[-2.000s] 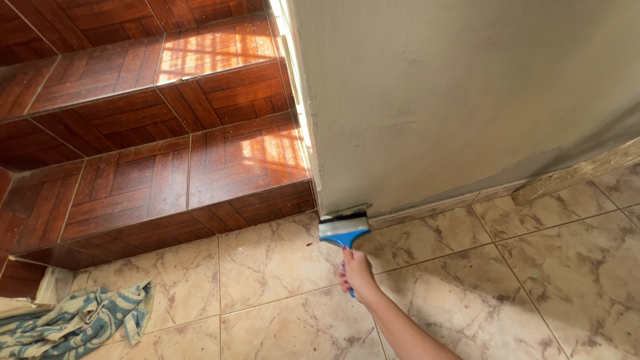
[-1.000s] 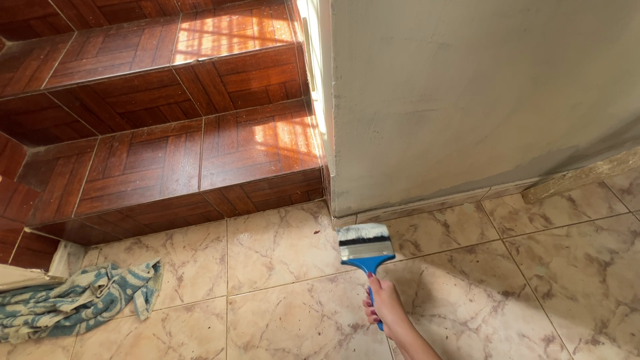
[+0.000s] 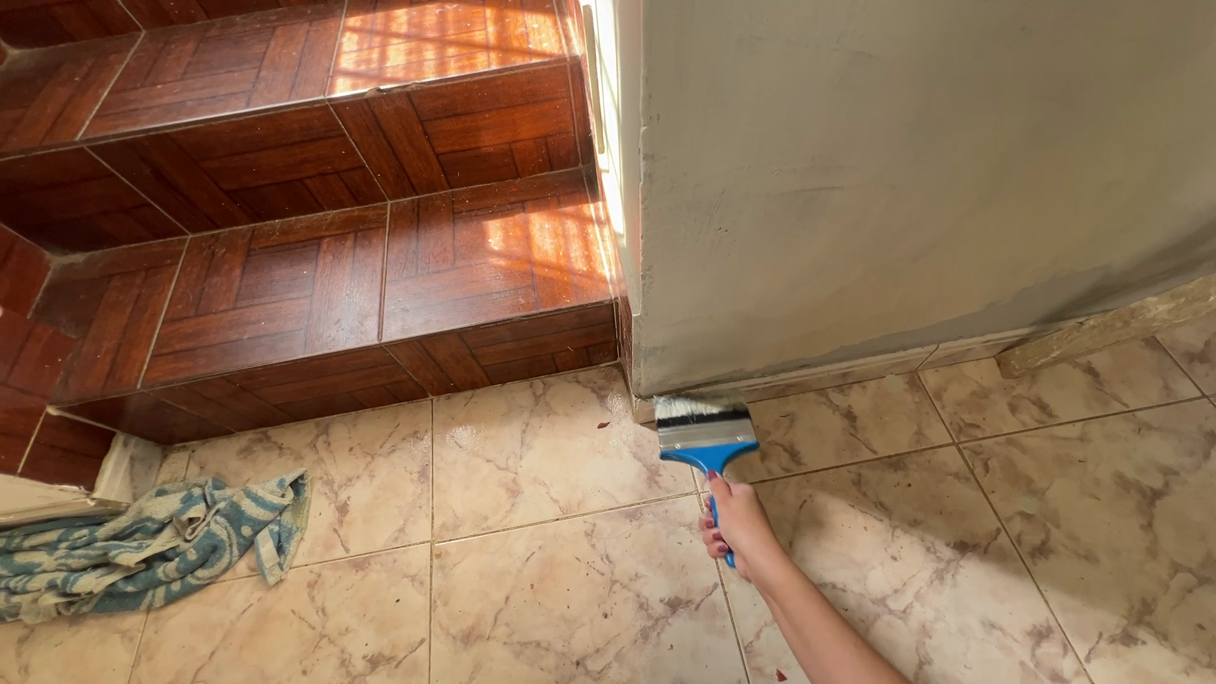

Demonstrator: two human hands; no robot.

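My right hand [image 3: 738,528] is closed around the blue handle of a wide paintbrush [image 3: 707,439]. Its pale, wet-looking bristles point away from me and meet the foot of the grey wall [image 3: 883,180], close to the wall's left corner. A dark band runs between the bristles and the metal ferrule. Beneath the brush lies the marbled tile floor [image 3: 560,589]. My left hand is out of the frame.
Reddish-brown tiled stairs [image 3: 275,285] rise at the left, beside the wall corner. A crumpled blue and cream towel [image 3: 180,541] lies on the floor at lower left. A board [image 3: 1111,328] lies along the wall base at right.
One second ago the brush was held just off the wall, above the floor; now its bristles are at the wall's foot. My right hand has kept its hold on the handle.
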